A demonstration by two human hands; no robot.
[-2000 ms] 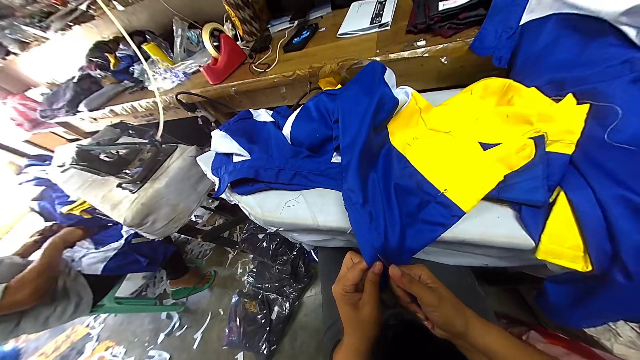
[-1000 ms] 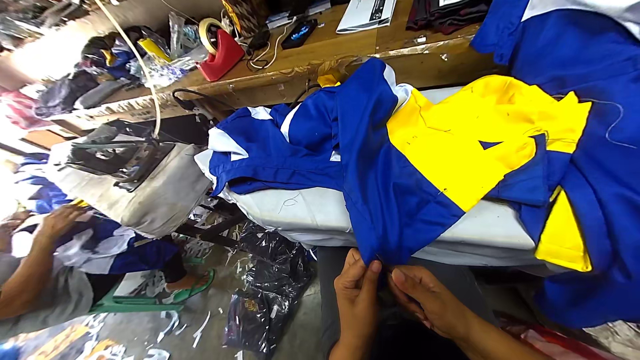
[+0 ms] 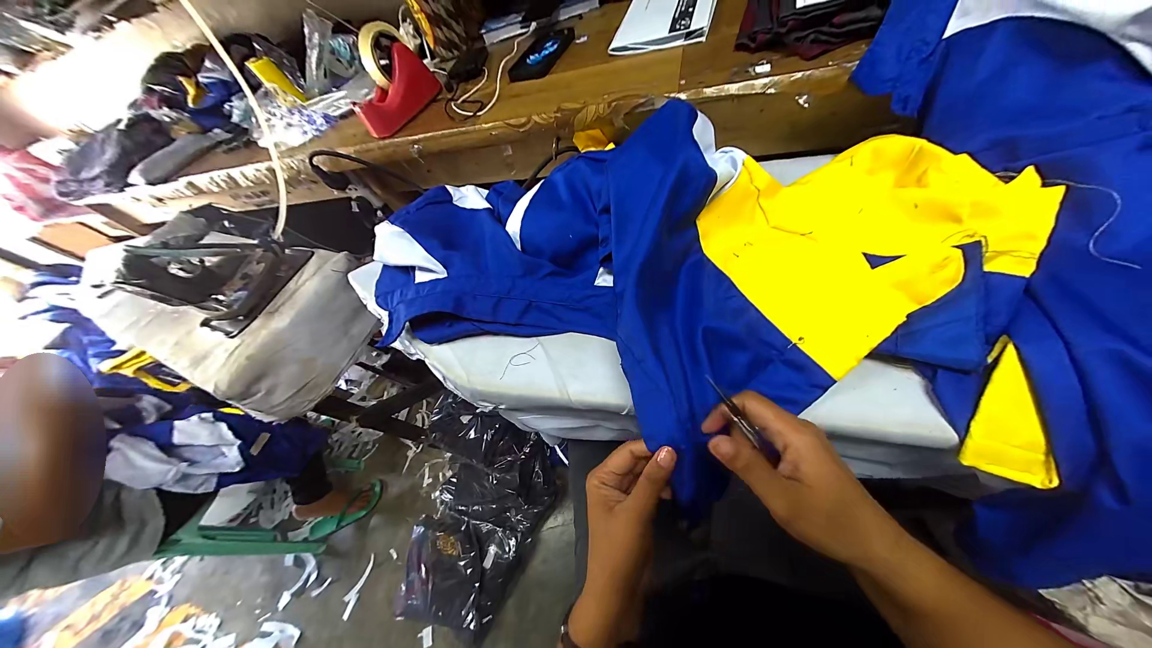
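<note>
A blue garment with yellow and white panels (image 3: 666,297) lies across a white padded board (image 3: 567,373), its blue lower edge hanging over the near side. My left hand (image 3: 630,490) pinches that edge between thumb and fingers. Just to its right, my right hand (image 3: 783,459) holds a small pointed metal tool (image 3: 740,421), perhaps thread snips, with its tip up and left over the blue cloth. The tool's rear part is hidden in the palm. Loose threads lie on the yellow panel (image 3: 837,225) and on the board.
Behind the board runs a wooden table (image 3: 558,108) with a red tape dispenser (image 3: 400,90) and a black device (image 3: 542,54). An iron (image 3: 225,270) rests on a cloth-covered pad at left. Another person sits beyond it. Plastic-wrapped garments (image 3: 477,540) lie on the floor. More blue cloth (image 3: 1080,360) hangs at right.
My right hand has moved up and away from the cloth's edge, and the pointed tool now shows in it. My left hand stays at the edge. The other person has leaned forward.
</note>
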